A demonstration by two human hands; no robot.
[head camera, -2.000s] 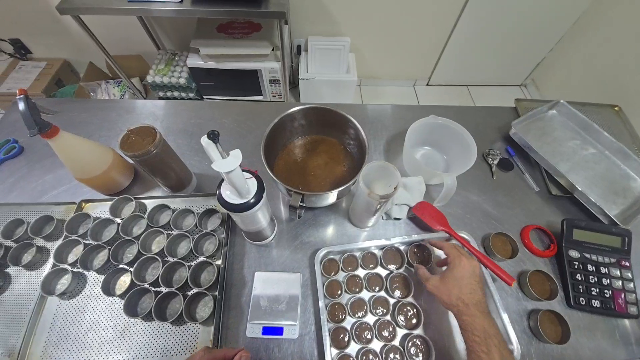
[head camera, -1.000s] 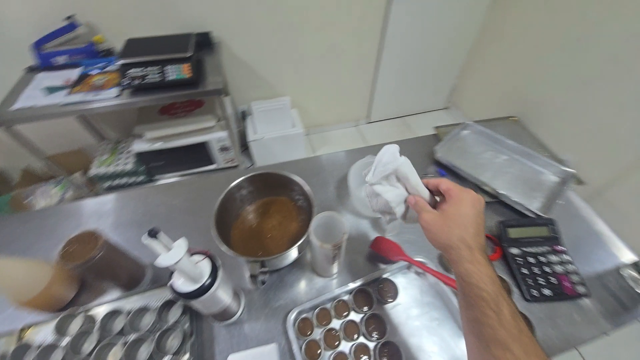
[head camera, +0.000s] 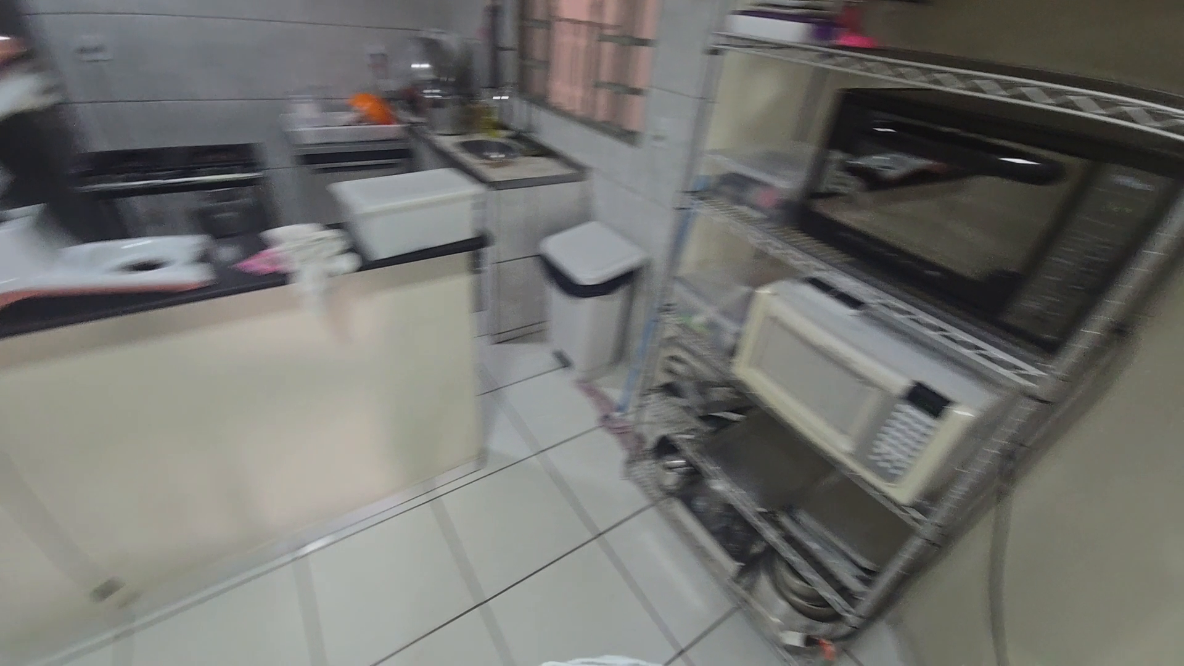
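Note:
Neither my left hand nor my right hand shows in the head view. A sliver of something white (head camera: 601,660) pokes in at the bottom edge, too little of it to name. Off to the left, a pale cloth (head camera: 310,248) hangs over the edge of a dark countertop beside a pink cloth (head camera: 263,263). A white lidded box (head camera: 412,215) sits on the counter's right end. The view is blurred.
Tiled floor (head camera: 518,518) runs between the counter's cream side (head camera: 240,416) and a wire shelving rack (head camera: 1041,388) bearing a black oven (head camera: 943,203) and a white microwave (head camera: 832,379). A lidded bin (head camera: 592,254) stands behind. Part of a person (head camera: 60,139) shows at far left.
The view has swung away from the steel worktable to another part of the room. My right hand, which held a white cloth a second ago, has left the view.

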